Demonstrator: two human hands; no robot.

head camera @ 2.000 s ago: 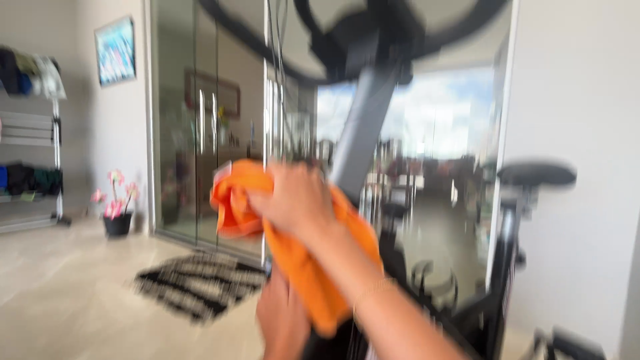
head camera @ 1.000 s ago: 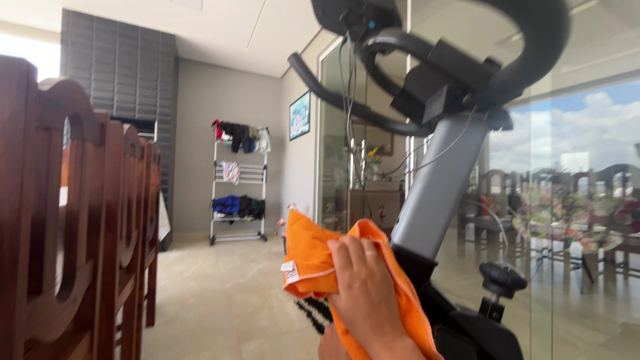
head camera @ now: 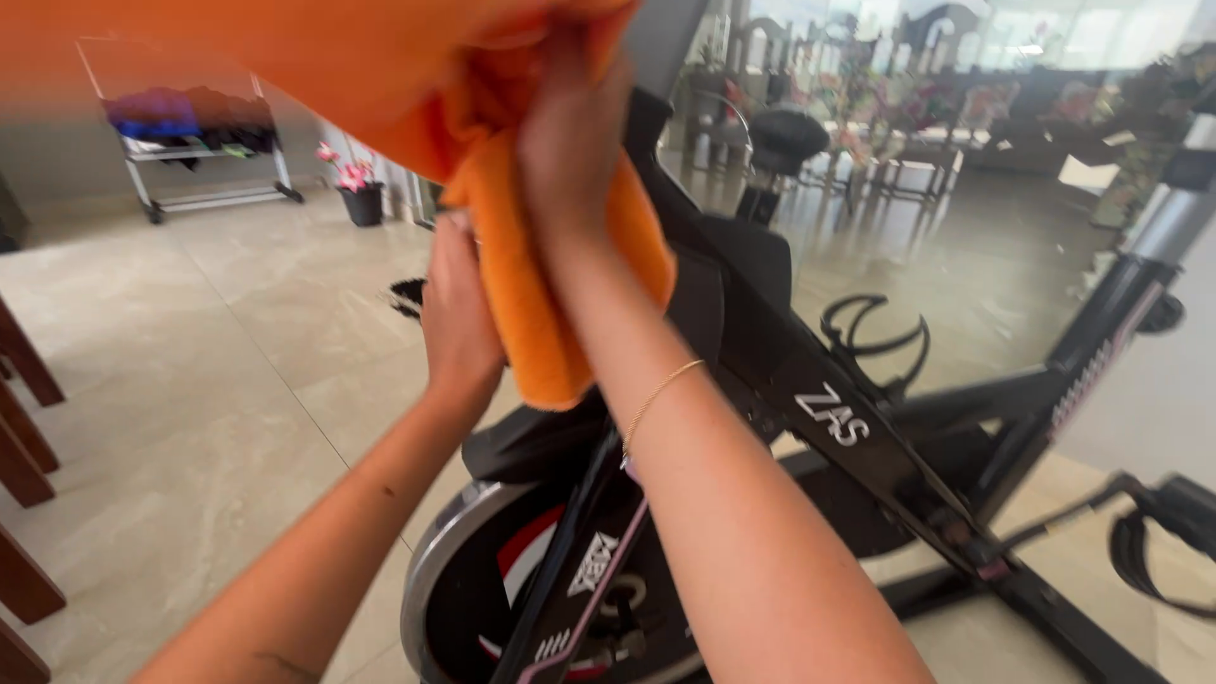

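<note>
An orange cloth [head camera: 532, 313] spreads across the upper left of the view, blurred by motion. My right hand [head camera: 575, 142] is closed on its bunched middle, and a fold hangs down beside the wrist. Just left of that fold, my left hand [head camera: 461, 285] is raised near the cloth; its fingers are partly hidden, so its grip is unclear. Both hands are in front of the black frame of an exercise bike [head camera: 836, 418], above its flywheel [head camera: 446, 560]. The black tension knob [head camera: 787, 141] stands to the right of the hands.
A bottle holder [head camera: 874, 342] and a pedal [head camera: 1178, 513] stick out from the bike. Behind it is a reflecting glass panel [head camera: 997, 247]. Wooden chair legs [head camera: 24, 560] stand at the left edge. A potted pink flower [head camera: 361, 201] and a clothes rack [head camera: 214, 201] are at the back left.
The view has tilted down from the handlebars to the bike's lower frame. The orange cloth has spread out toward the upper left, and my left hand now shows more fully beside it.
</note>
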